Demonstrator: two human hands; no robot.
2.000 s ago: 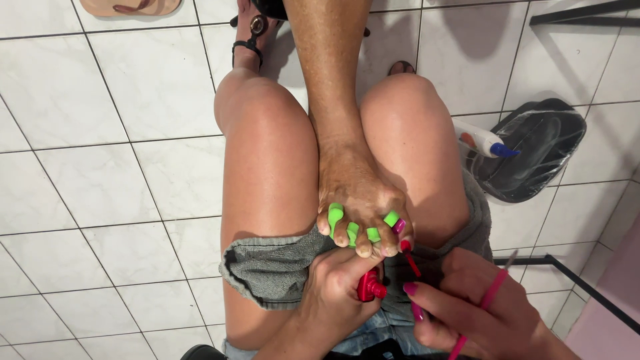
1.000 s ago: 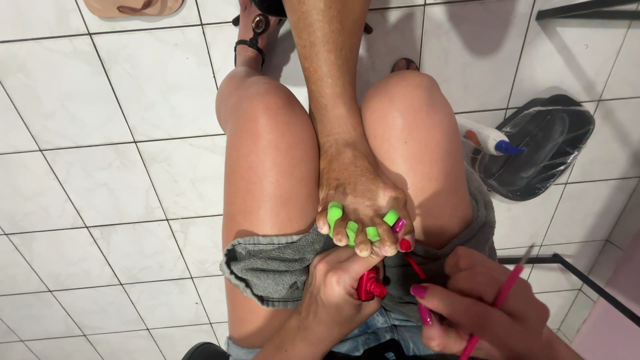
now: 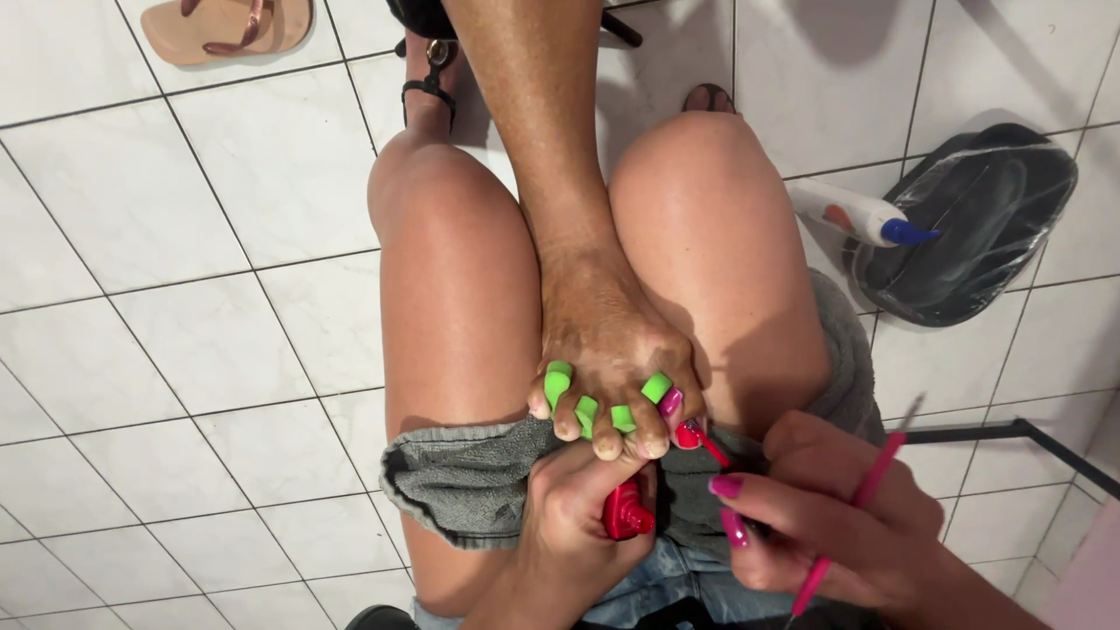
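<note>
Another person's foot [image 3: 604, 324] rests between my knees on a grey towel [image 3: 477, 481], with green foam toe separators [image 3: 557, 383] between its toes. My left hand [image 3: 569, 516] grips an open red nail polish bottle [image 3: 628, 514], its fingers also against the foot's toes. In my right hand [image 3: 840, 516] is a nail polish brush [image 3: 713, 446], its cap mostly hidden by the fingers; the tip touches the big toe's nail [image 3: 689, 435], which is red. A thin pink tool [image 3: 878, 470] with a fine pointed end also lies across that hand's fingers.
On the tiled floor at right are a white bottle with a blue nozzle [image 3: 853, 210] and a black basin covered in clear plastic [image 3: 971, 227]. A tan flip-flop [image 3: 229, 33] lies at upper left. A black metal leg [image 3: 962, 433] extends at the right.
Both hands stay in nearly the same places, still holding the bottle and the brush. The pink tool across my right hand has tilted more upright.
</note>
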